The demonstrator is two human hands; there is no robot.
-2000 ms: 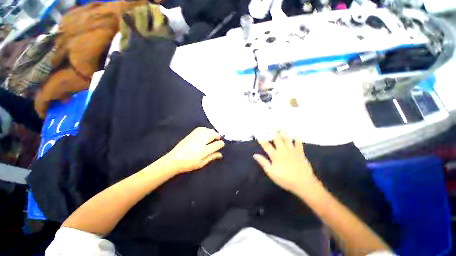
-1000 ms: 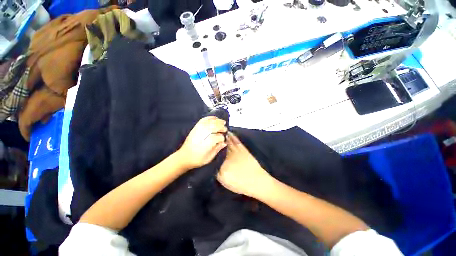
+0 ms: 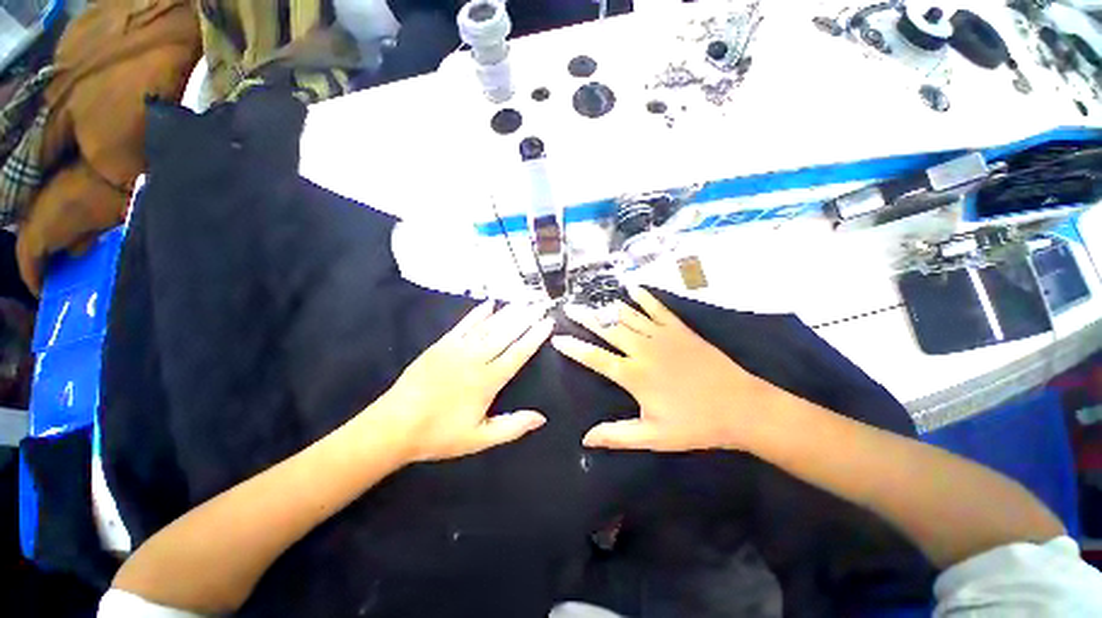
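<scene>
Black cloth lies spread over the machine table, its upper edge at the needle area. The white sewing machine with a blue stripe stands behind it. The needle bar and presser foot are just beyond my fingertips. My left hand lies flat on the cloth left of the foot, fingers spread. My right hand lies flat on the cloth to the right, fingers spread, fingertips near the foot. Neither hand grips the cloth. The needle tip cannot be made out.
A flat black rectangle, perhaps a phone, lies at the right. A blue crate stands below the table's right edge. Blue plastic is at the left. Brown and checked garments are piled at the upper left.
My hands were pinching bunched cloth together a second ago. Now they have parted and lie flat on either side of the seam area, and the cloth is spread flatter.
</scene>
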